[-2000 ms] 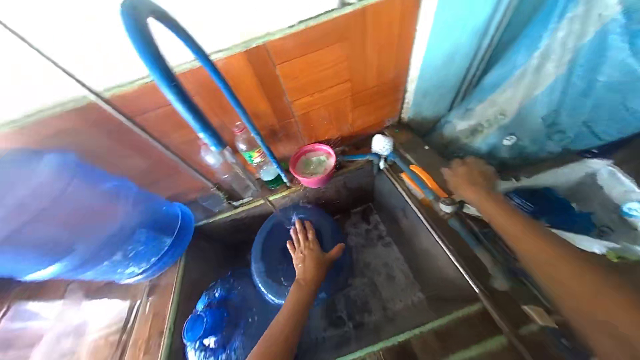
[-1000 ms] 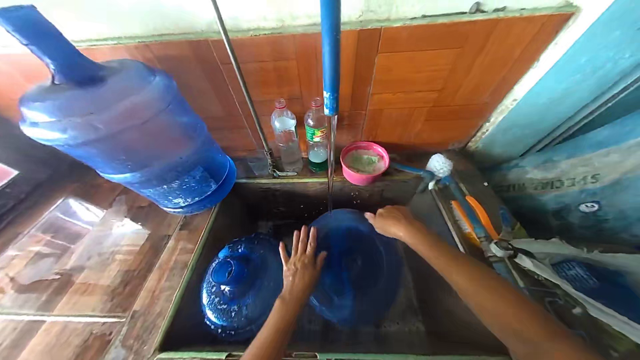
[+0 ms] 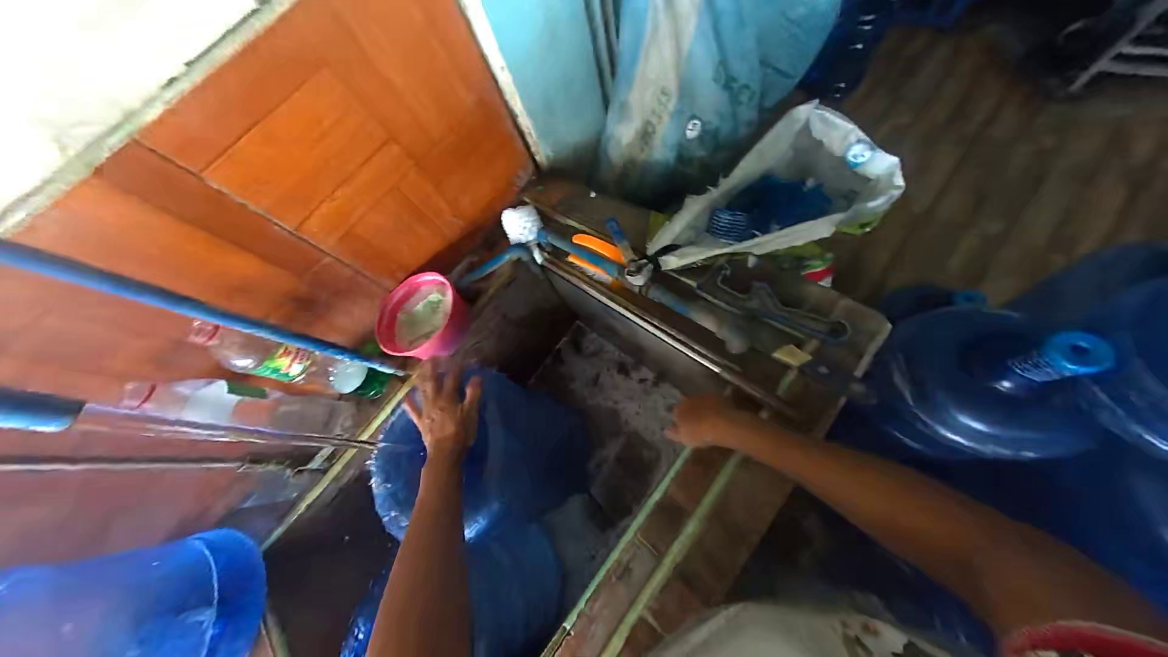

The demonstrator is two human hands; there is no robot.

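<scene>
My left hand (image 3: 443, 411), fingers spread, rests at the upper end of a blue water jug (image 3: 520, 438) lying in the sink basin. My right hand (image 3: 703, 420) is curled over the basin's right side near its tiled rim (image 3: 639, 547); whether it holds anything small cannot be told. Just beyond my left fingers stands a pink plastic tub (image 3: 422, 315) with pale contents. Two plastic bottles, one with green liquid (image 3: 292, 362), stand by the wall. From the left, a blue pipe with a nozzle (image 3: 36, 410) lets out a thin stream of water.
Brushes with white bristles (image 3: 522, 224) and orange-handled tools (image 3: 598, 247) lie on the ledge beyond the basin. Behind them is an open white sack (image 3: 821, 146) with blue caps. Several blue water jugs (image 3: 985, 374) stand at right; another jug (image 3: 219, 584) lies at lower left.
My right hand has moved off the jug to the basin's right side. My left hand stays at the jug, which now lies at another angle. The view has swung to the right.
</scene>
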